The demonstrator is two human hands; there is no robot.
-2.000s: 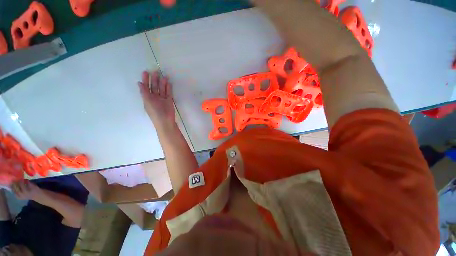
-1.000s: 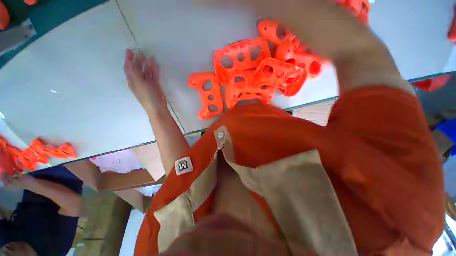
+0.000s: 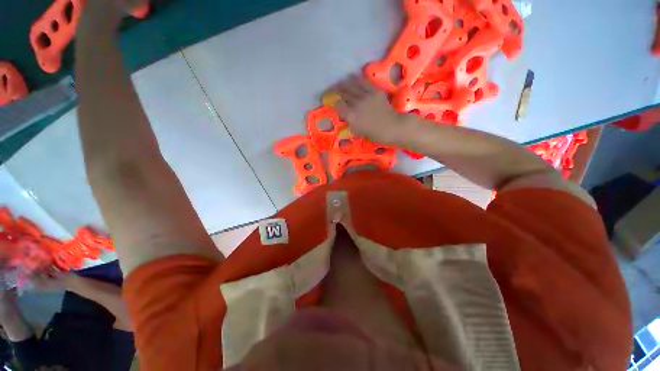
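My left arm stretches to the upper left. My left hand [image 3: 124, 4] is mostly cut off by the top edge, with part of an orange controller shell [image 3: 140, 11] beside it; its grip cannot be seen. My right hand [image 3: 367, 110], with yellow patches at the fingertips, has its fingers around a controller shell [image 3: 323, 122] on the white bench. Another shell [image 3: 305, 164] lies just left of it, and one [image 3: 360, 153] lies below the hand. A heap of overlapping shells [image 3: 452, 54] lies right of and beyond my right hand.
The green conveyor belt [image 3: 174, 25] runs along the top left with shells [image 3: 56, 32] on it and a grey metal bar [image 3: 40, 109]. A thin knife [image 3: 525, 96] lies on the right of the bench. At the lower left are more shells [image 3: 79, 246] and another person's arm [image 3: 98, 293].
My left hand has gone from the bench up to the belt side. My right hand has come back from the top edge onto the near shells. The larger heap now shows closer on the right.
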